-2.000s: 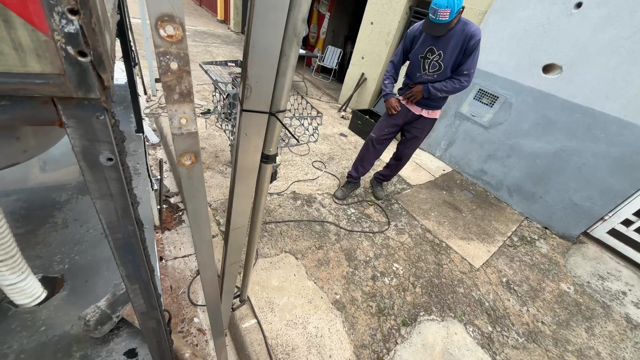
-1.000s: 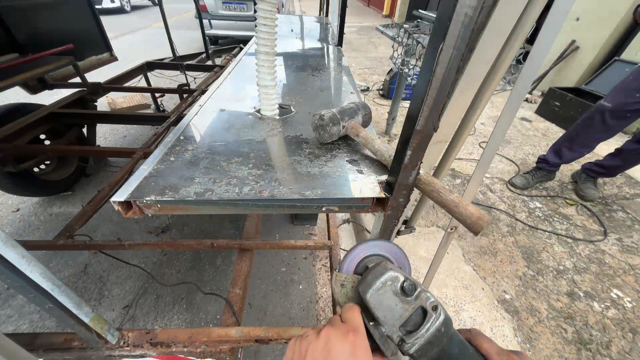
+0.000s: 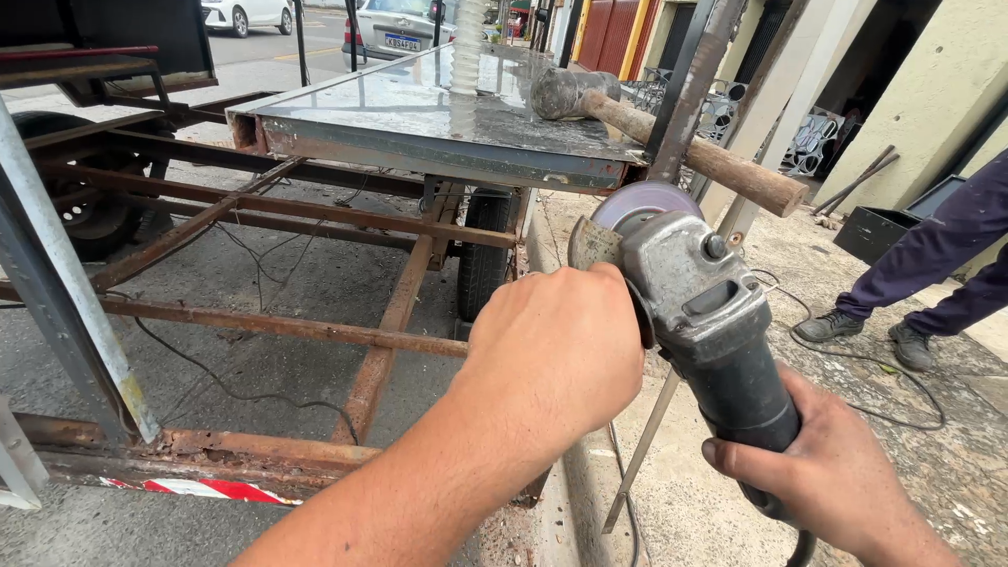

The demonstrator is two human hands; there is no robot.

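An angle grinder (image 3: pixel 697 291) is held in both hands, its disc (image 3: pixel 646 201) facing away from me near the corner of a metal-topped panel (image 3: pixel 441 150). My left hand (image 3: pixel 559 339) is closed at the grinder's head, beside the metal guard; what its fingers wrap around is hidden. My right hand (image 3: pixel 819 457) is wrapped around the black body, with the cord running down from its end. Just beyond the disc, a wooden-handled mallet (image 3: pixel 579 93) lies on the panel, its handle sticking out past the corner and a rusty upright (image 3: pixel 693 87).
A rusty trailer frame (image 3: pixel 394 307) with wheels spans the left, above the pavement. A white ribbed hose (image 3: pixel 470 47) rises from the panel. At right, a person's legs (image 3: pixel 929 260) stand near a black box (image 3: pixel 874 234) and a loose cable (image 3: pixel 937 402). Metal bars lean beside the grinder.
The view has swung left from the sidewalk to the frame. Both hands and the grinder, out of sight in the oldest frame, have come further up into view.
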